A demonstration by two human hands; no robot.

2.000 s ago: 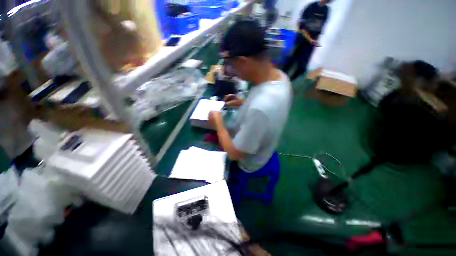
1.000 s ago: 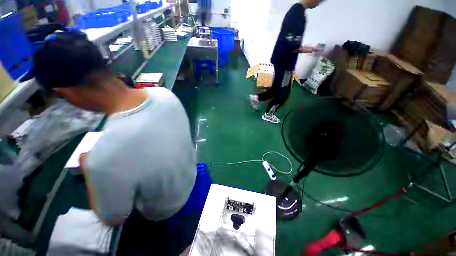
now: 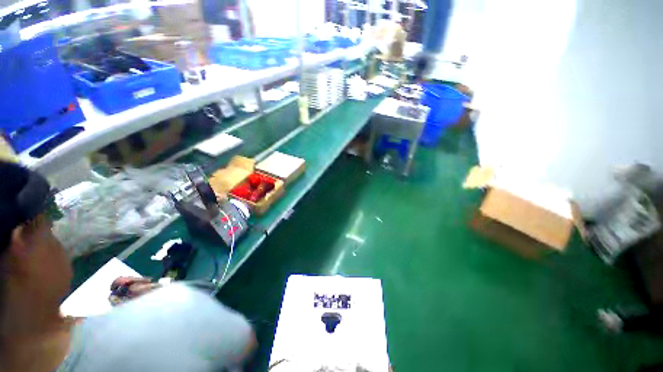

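Observation:
A white square panel (image 3: 332,341) is at the bottom centre of the head view, in front of me and above the green floor. Its face shows a small black label and a dark clover-like hole near the far edge. Its near end is cut off by the picture's bottom edge, where some thin, blurred strands lie across it. Neither of my hands can be made out, so what holds the panel is hidden.
A seated person (image 3: 153,334) at lower left works at a white panel (image 3: 102,285). The green bench (image 3: 309,163) holds an open carton with red contents (image 3: 254,189), a dark device (image 3: 211,214) and clear packaging (image 3: 123,211). A brown carton (image 3: 527,218) stands on the floor at right.
The view has moved forward past the seated person, who is now at the lower left edge. The panel has stayed at the bottom centre. The fan and most of the walking person have left the view.

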